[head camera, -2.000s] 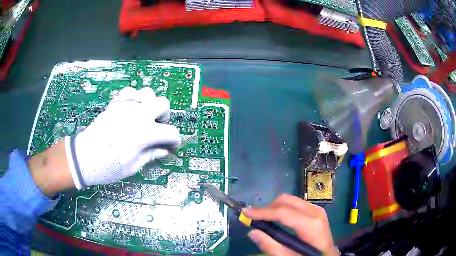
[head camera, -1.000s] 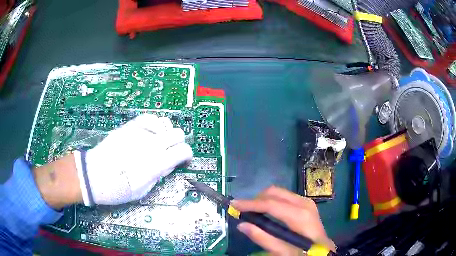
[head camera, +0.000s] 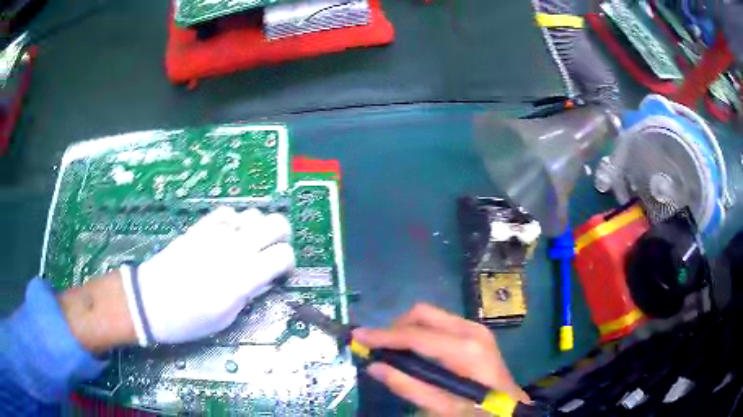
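The large green printed circuit board (head camera: 244, 163) lies solder side up on a red pad (head camera: 316, 168). My left hand (head camera: 216, 277), in a white knit glove with a grey-edged cuff, rests over the middle of the board with its fingers curled together. Solder wire at its fingertips cannot be made out. My bare right hand (head camera: 444, 358) holds the black soldering iron (head camera: 424, 368) with yellow bands like a pen. The iron's dark tip points left onto the board, just right of and below the gloved fingertips. Whether it touches a joint is too blurred to tell.
Right of the board stand the iron stand with a yellow sponge tray (head camera: 502, 295), a blue tool with yellow end (head camera: 567, 285), a translucent fume hood (head camera: 542, 159), a red box (head camera: 607, 273) and a grey reel (head camera: 672, 167). A waiting board with heatsink (head camera: 318, 18) is at the top.
The view has shifted, so most things sit further left and the board lower. My gloved hand has moved down the board from its earliest place, closer to the iron's tip. The iron stays in my right hand.
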